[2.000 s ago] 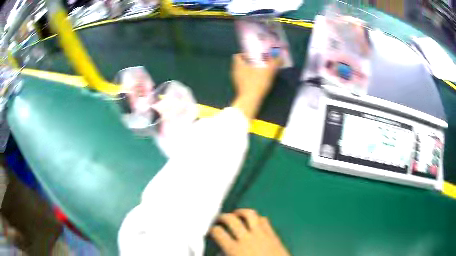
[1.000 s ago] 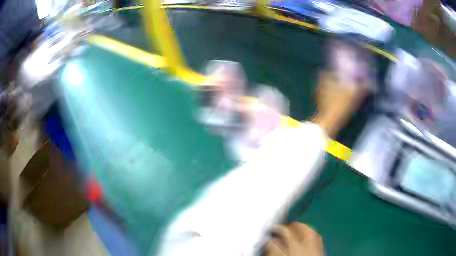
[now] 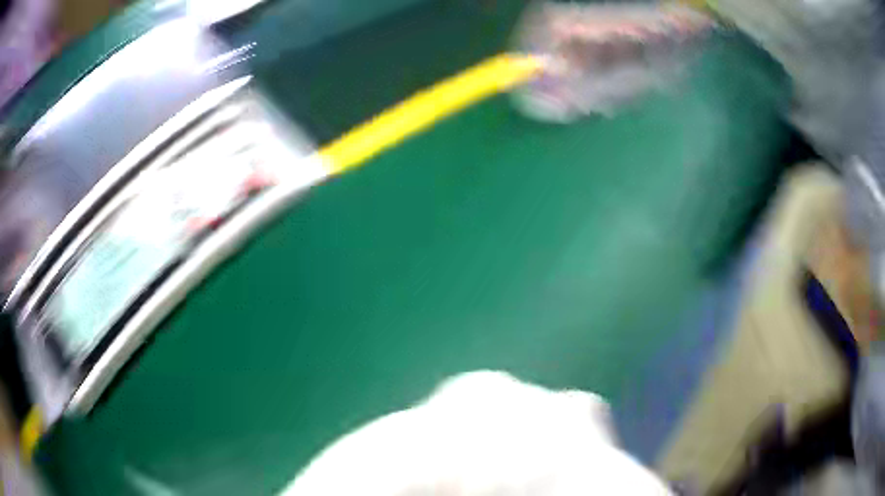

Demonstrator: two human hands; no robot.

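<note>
The view is strongly blurred and tilted. The white digital scale [image 3: 228, 232] lies at the left, with its pale display [image 3: 107, 286] towards the lower left and its grey pan [image 3: 126, 102] behind. A blurred pinkish shape shows on the pan at the left edge; I cannot tell what it is. Clear packs with pinkish cards [image 3: 621, 53] lie close together on the green surface at the upper right. Neither of my hands is visible. A white sleeve [image 3: 485, 446] shows at the bottom edge, its hand hidden or out of view.
The green bench top [image 3: 388, 281] fills the middle. A yellow rail [image 3: 427, 111] runs between the scale and the packs, with the darker green belt [image 3: 388, 48] behind it. Beyond the bench's right edge are a beige floor area [image 3: 776, 358] and blurred dark shapes.
The view has swung right, so the scale now stands at the left and packs show at the upper right. The hand with a pack and the other hand have left view.
</note>
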